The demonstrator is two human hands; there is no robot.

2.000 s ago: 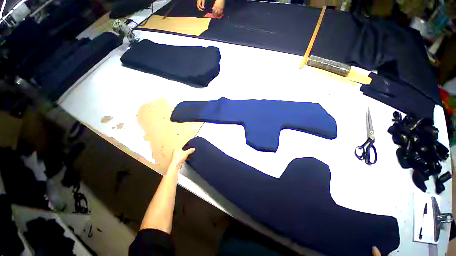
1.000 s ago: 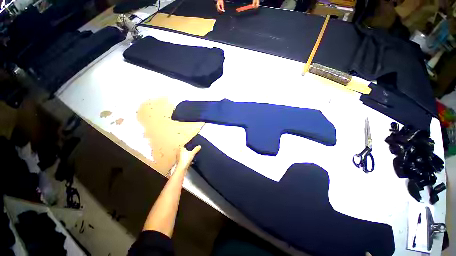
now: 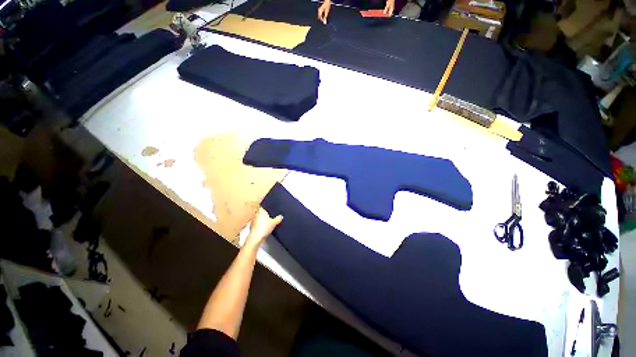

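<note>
The near stack of dark cut panels lies along the table's near edge, its rounded tab pointing away from me. My left hand is at its left end, thumb on top and fingers at the edge, gripping it. My right hand is not in view; the panel's right end runs to the bottom of the picture. The bluer far stack of cut panels lies mid-table, its tab pointing toward me.
A folded dark bundle lies at the far left. Shears, a shiny black heap and a clipboard are at the right. A wooden ruler and mottled bar lie beyond. Another person's hands are across the table.
The view has shifted slightly. My left hand has moved a little along the near stack's left end. My right fingertips, seen at the lower right before, are out of the picture.
</note>
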